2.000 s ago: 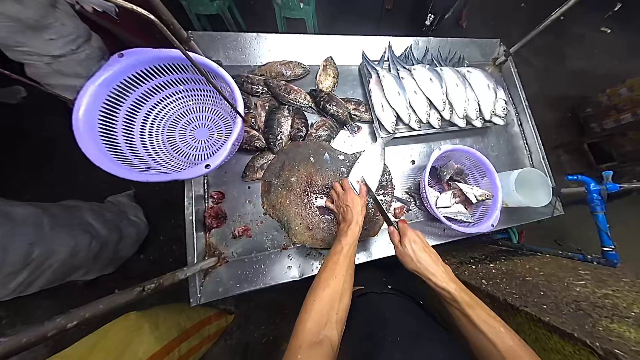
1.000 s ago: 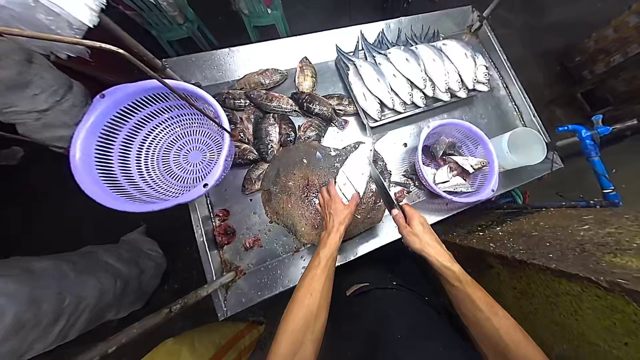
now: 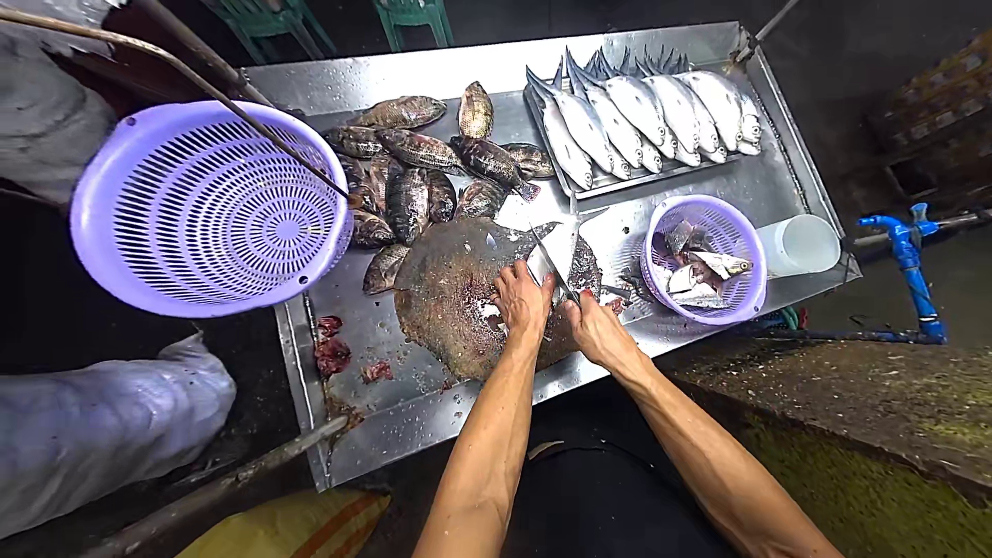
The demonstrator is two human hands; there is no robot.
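Note:
On a worn wooden chopping block [image 3: 449, 302], a silvery fish [image 3: 552, 252] lies with its upper part pointing away from me. My left hand [image 3: 522, 298] presses on the fish's near end, fingers over it. In my right hand [image 3: 593, 322] is the handle of a knife [image 3: 550, 260], its blade slanting up and left across the fish. How deep the blade sits cannot be seen. Dark whole fish [image 3: 407, 201] lie heaped behind the block. A metal tray [image 3: 620, 184] of silvery whole fish [image 3: 620, 116] stands at the back right.
A small purple basket [image 3: 756, 271] with fish pieces stands right of the block, beside a translucent container [image 3: 802, 244]. A large purple basket [image 3: 93, 209] is at the left, under a thin rod. Red scraps [image 3: 333, 355] lie on the metal table [image 3: 403, 438]. Blue pipework [image 3: 914, 271] stands at right.
The knife blade has moved from along the fish's right side to slanting across it. My left hand stays on the fish, and my right hand keeps the knife.

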